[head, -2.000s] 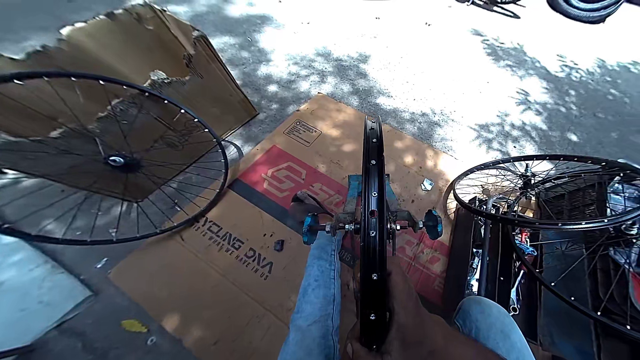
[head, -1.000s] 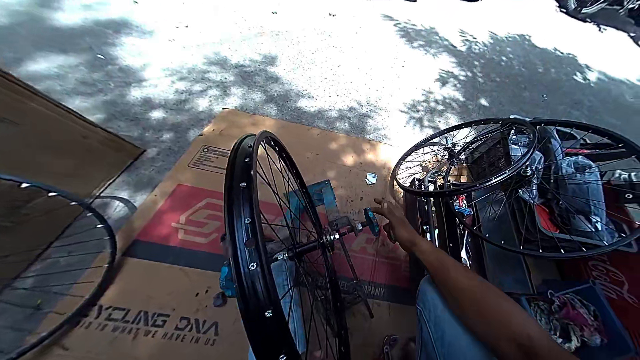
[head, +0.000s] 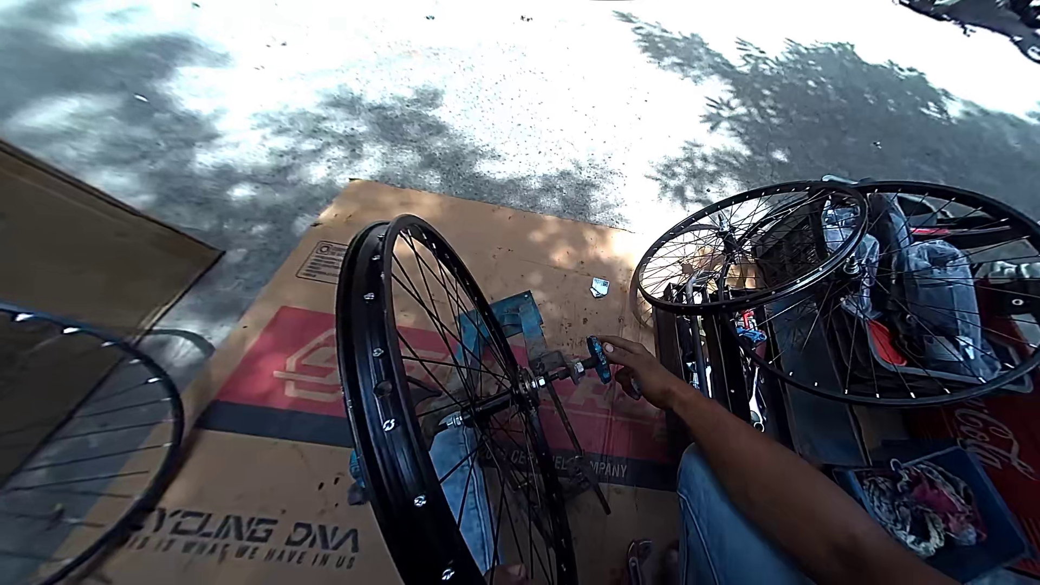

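A black spoked bicycle wheel [head: 382, 390] stands upright in a blue metal truing stand [head: 520, 313] between my knees. The fingers of my right hand [head: 638, 367] are on the blue knob [head: 600, 359] at the right end of the stand's axle clamp, beside the wheel hub [head: 524, 382]. Of my left hand [head: 510, 574] only fingertips show at the bottom edge, by the lower part of the wheel; what they hold is hidden. A second blue knob [head: 356, 467] shows partly behind the rim at the left.
Printed cardboard [head: 244, 455] lies under the stand. A spoked wheel [head: 175, 422] leans in at left near a cardboard box [head: 89, 236]. At right, wheels [head: 650, 280] lie over a tool box [head: 731, 357] and wrapped parts [head: 942, 301]. A blue bin [head: 987, 504] holds tangled, stringy items.
My right hand has gone from the lower rim to the right knob, where it was one second ago too. The wheel, edge-on at first, now shows its side. The view has shifted.
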